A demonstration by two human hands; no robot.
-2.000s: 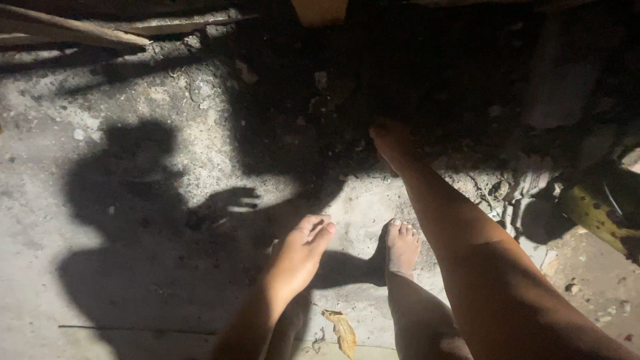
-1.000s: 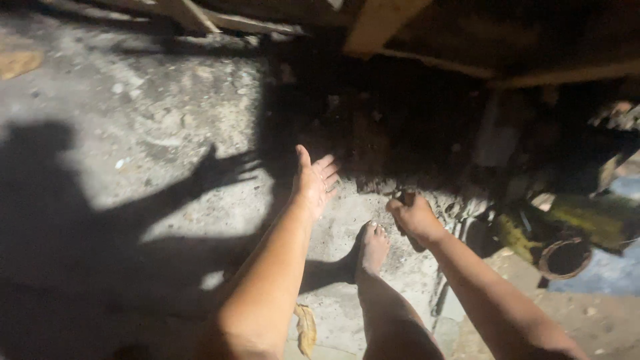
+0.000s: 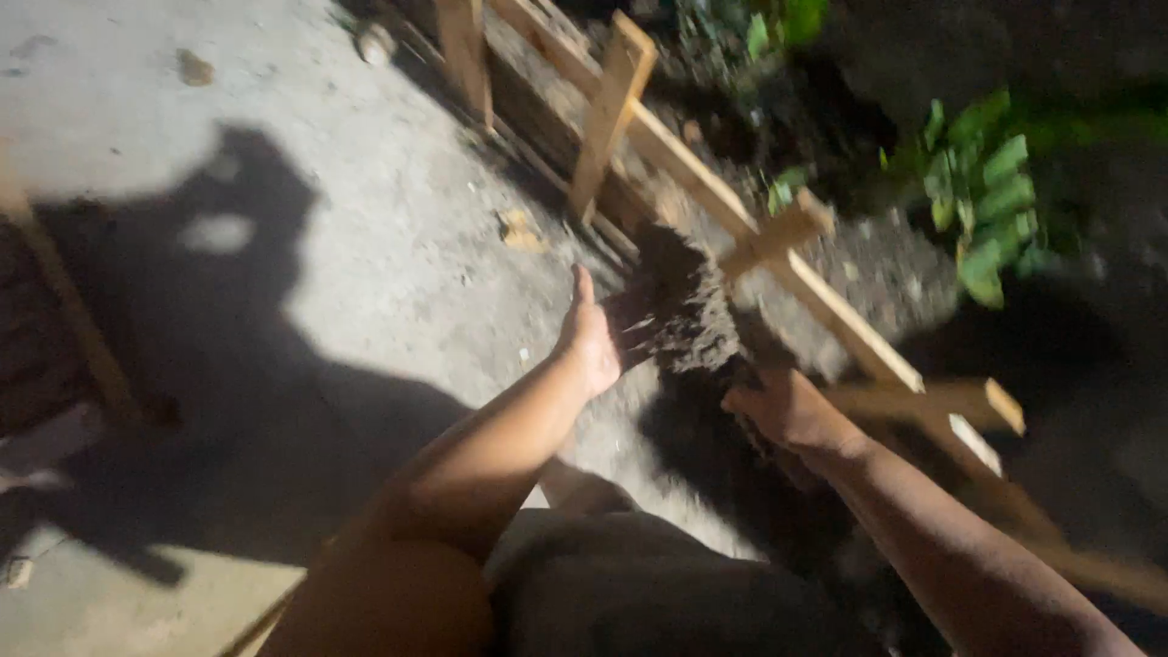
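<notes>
My left hand [image 3: 591,351] has its thumb raised and its palm turned toward a clump of dark soil [image 3: 698,319]. Its fingers run into shadow at the clump's left side; whether they touch it is unclear. My right hand [image 3: 785,409] is closed around a dark tool, mostly hidden and blurred. The soil clump lies just beyond that hand, seemingly carried on the tool. Behind the clump runs a low wooden frame [image 3: 689,169] with short stakes.
Pale concrete floor [image 3: 392,237] spreads at the left under my shadow. Wooden stakes [image 3: 610,119] stick out along the frame. Green leafy plants [image 3: 995,214] grow beyond it on dark ground. A dry leaf [image 3: 520,230] lies near the frame.
The view has swung to the wooden frame and plants. A soil clump is now between my hands. My right hand, near my foot two seconds ago, held a dark object one second ago.
</notes>
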